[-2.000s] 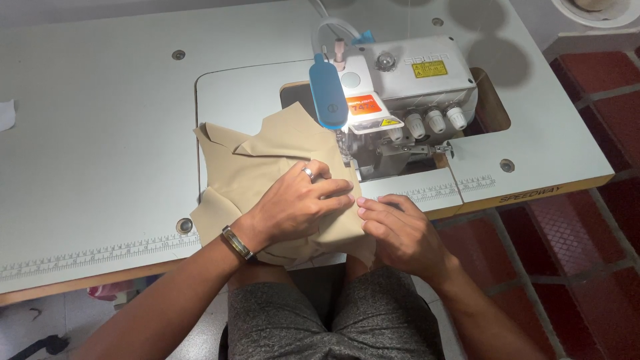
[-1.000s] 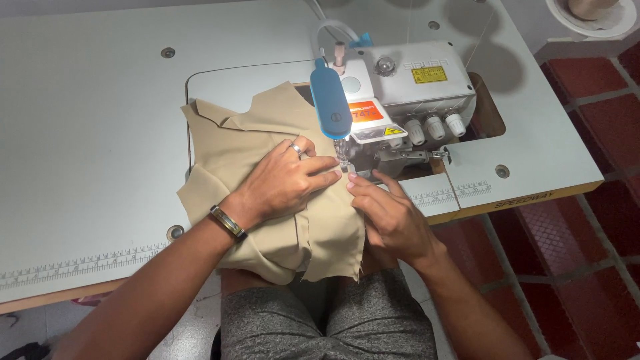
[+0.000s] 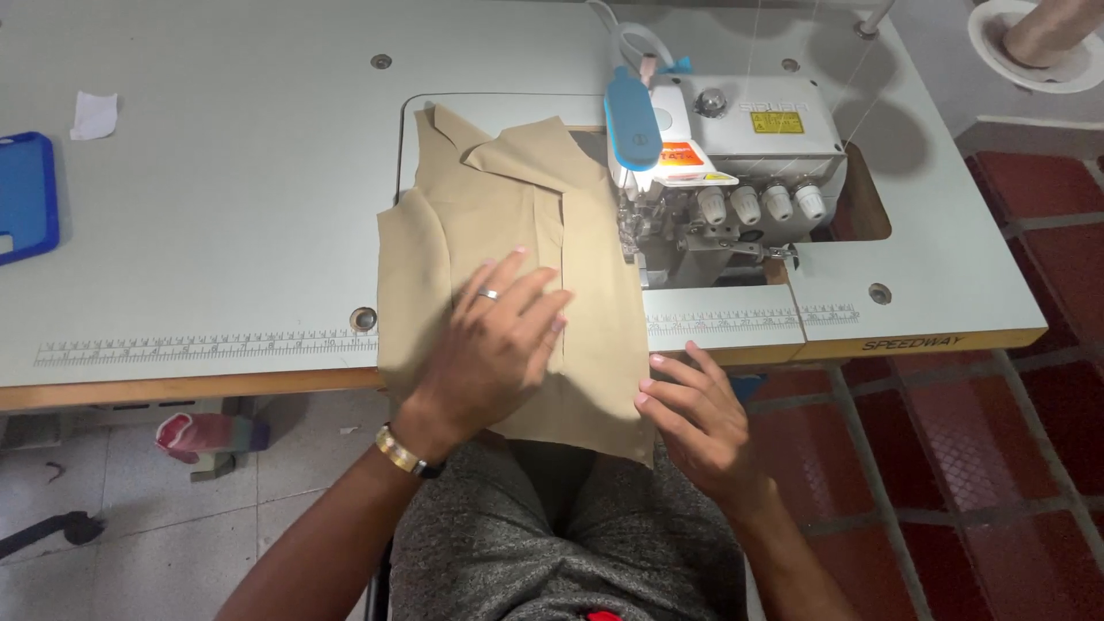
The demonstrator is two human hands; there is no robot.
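Observation:
Beige fabric pieces (image 3: 500, 207) lie on the table left of an overlock sewing machine (image 3: 750, 129), their right edge close to its needle and presser foot area. The fabric's lower end hangs over the table's front edge above my lap. My left hand (image 3: 509, 336), with a ring and a wristband, rests on the fabric with fingers spread. My right hand (image 3: 699, 414) is at the fabric's lower right edge, fingertips at the border, fingers apart. A blue lamp (image 3: 634, 121) on the machine lights the needle area.
A blue phone case (image 3: 30, 198) and a white scrap (image 3: 95, 116) lie at the table's left. Printed ruler scales run along the front edge of the table (image 3: 216, 259). A thread cone (image 3: 1052, 34) stands on a white holder at the upper right.
My right hand has moved down, away from the needle area, along the fabric's edge. My left hand has also drawn back from the presser foot, its fingers now more spread. The fabric lies flatter and straighter.

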